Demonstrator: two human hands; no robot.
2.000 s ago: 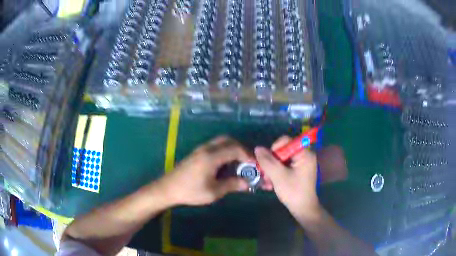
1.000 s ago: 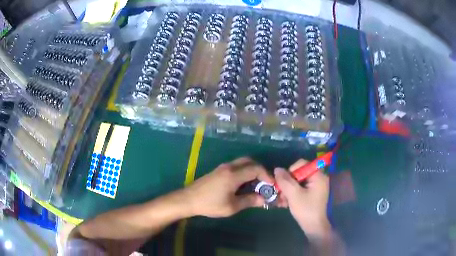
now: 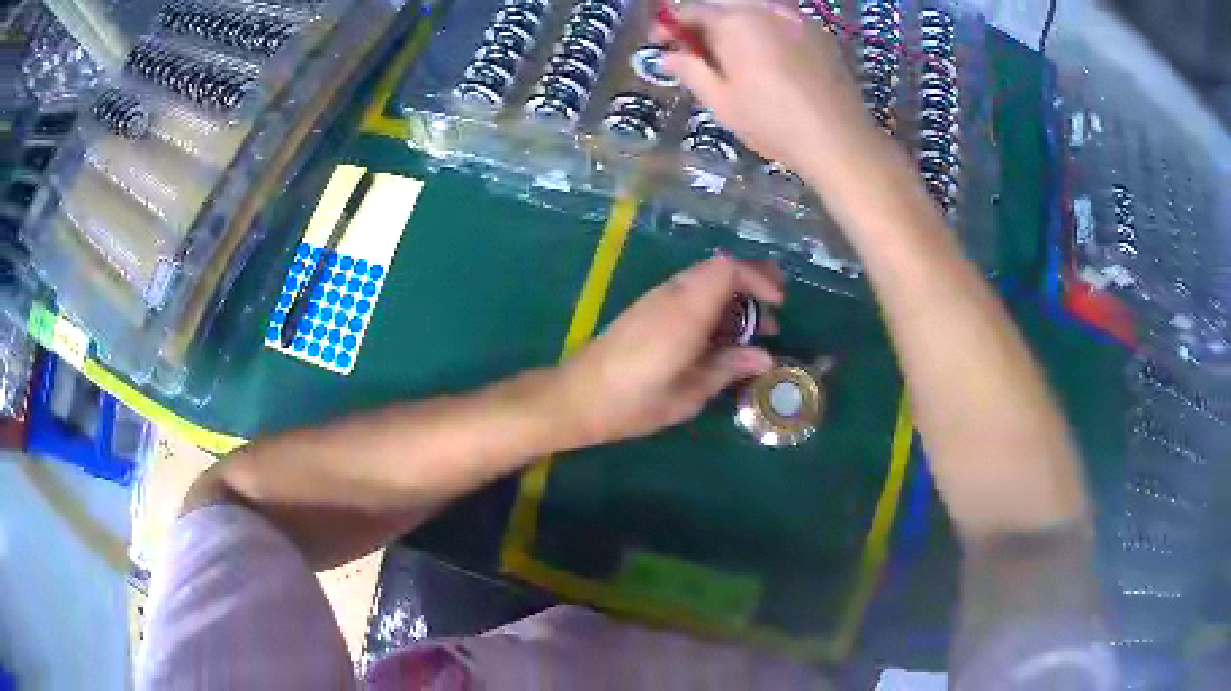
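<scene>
My left hand (image 3: 662, 351) holds a small round metal part (image 3: 745, 317) in its fingertips, tilted on edge, just above and left of the round holder (image 3: 782, 402). The holder is a gold-silver disc with a pale centre and a small side lug, lying on the green mat. My right hand (image 3: 756, 74) is over the main clear parts tray (image 3: 520, 151), with the red probe (image 3: 679, 27) in it. Its fingertips are at another round metal part (image 3: 656, 65) in the tray; whether they grip it I cannot tell.
A yellow-white sticker sheet (image 3: 338, 270) with blue dots and a dark thin stick lies on the left of the mat (image 3: 473, 297). Stacked clear trays (image 3: 149, 257) stand at the left, more trays (image 3: 1181, 446) at the right. A red object (image 3: 1104, 313) is by the right trays.
My right hand has moved forward from the holder to the main tray. My left hand has lifted a part off the holder, which now shows on the mat. The view has shifted.
</scene>
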